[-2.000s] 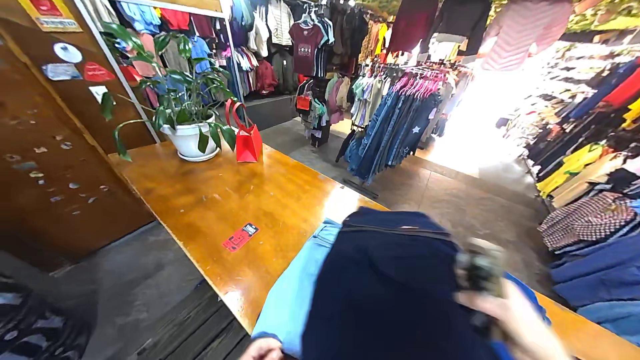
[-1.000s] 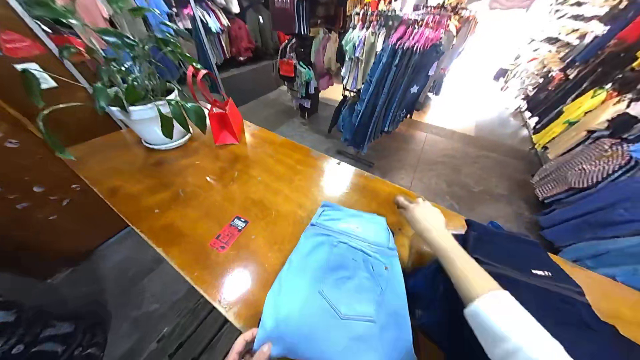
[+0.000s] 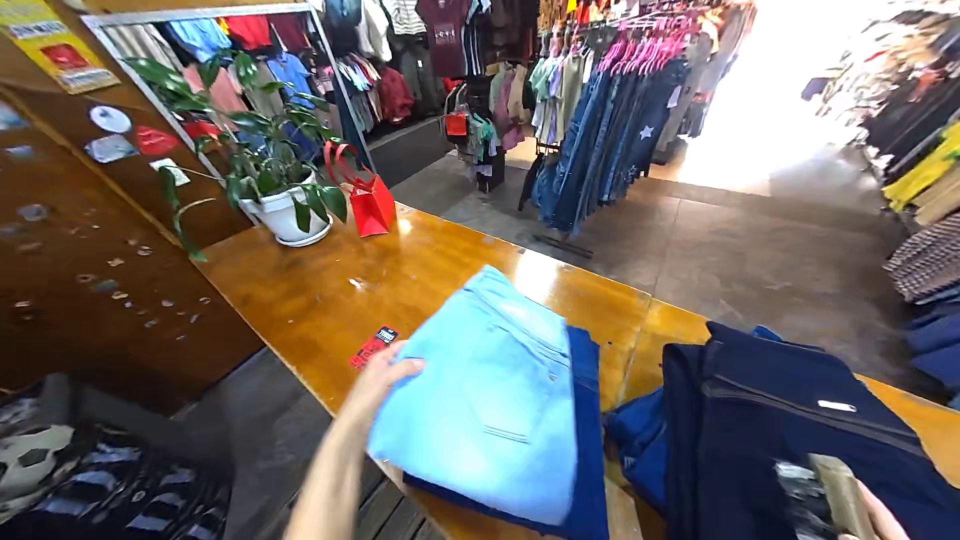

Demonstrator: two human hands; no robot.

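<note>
Folded light blue jeans [image 3: 480, 390] lie on a darker blue pair [image 3: 589, 420] on the varnished wooden table [image 3: 300, 300]. My left hand [image 3: 390, 375] rests on the left edge of the light pair, thumb on top. To the right, folded dark navy trousers [image 3: 780, 420] lie over other blue denim [image 3: 641, 442]. At the lower right, my right hand [image 3: 877, 517] holds a blurred olive and dark object [image 3: 836, 495], its kind unclear, over the navy trousers. A red and black tag [image 3: 375, 346] lies left of the light jeans.
At the table's far left corner stand a potted plant in a white pot [image 3: 285, 214] and a small red bag [image 3: 371, 202]. Beyond the table is a rack of hanging jeans [image 3: 600, 142]. Stacked and hanging clothes [image 3: 930, 247] line the right side.
My right hand has moved from the table's far edge to the lower right, over the navy trousers. Darker blue jeans now show beneath the light pair. My left hand sits higher along its edge.
</note>
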